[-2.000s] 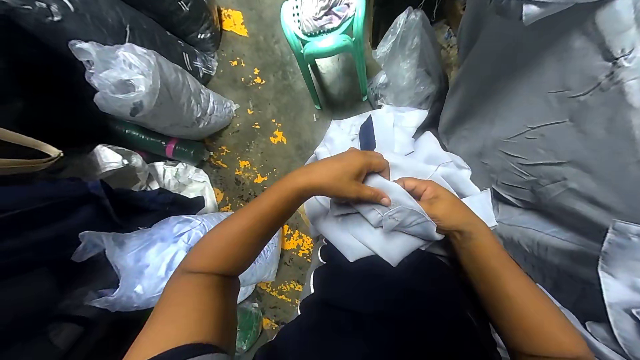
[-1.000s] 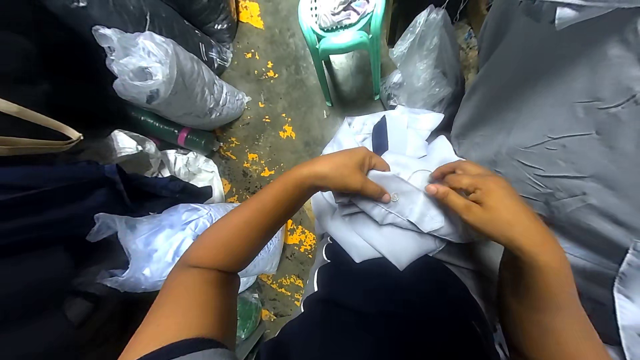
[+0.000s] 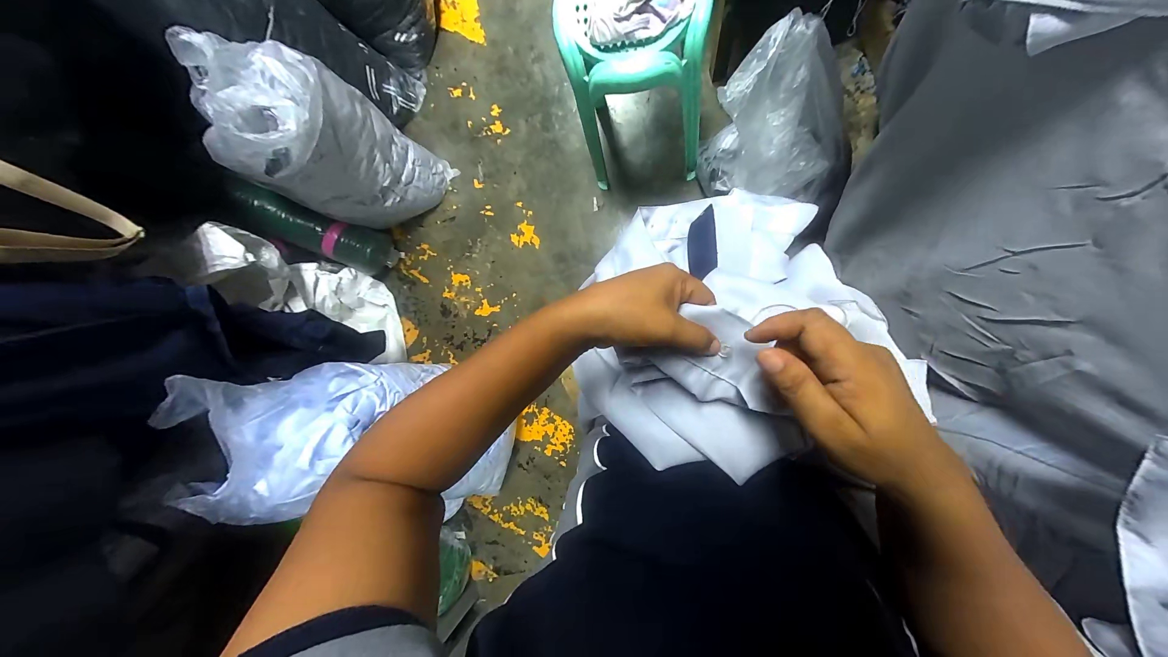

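A light grey-white garment point(image 3: 684, 420) with a dark navy strip point(image 3: 702, 242) lies bunched over my lap. My left hand point(image 3: 652, 310) grips a fold of its cloth between thumb and fingers, with a small round button point(image 3: 724, 350) just beside the thumb tip. Close by on the right, my right hand point(image 3: 830, 383) is over the same garment, its thumb and index finger apart near the fold. What looks like a thin thread loop shows above the right fingertips; whether they hold thread or a needle is too small to tell.
A green plastic chair point(image 3: 636, 75) with cloth on its seat stands ahead, beside a clear plastic bag point(image 3: 776, 119). Stuffed plastic bags point(image 3: 319, 128) and a dark green roll point(image 3: 301, 228) lie at left. Grey cloth point(image 3: 1022, 274) covers the right side.
My right hand was at the fold two seconds ago; it has since shifted right and its fingers have turned and spread. The left hand has kept its grip on the cloth.
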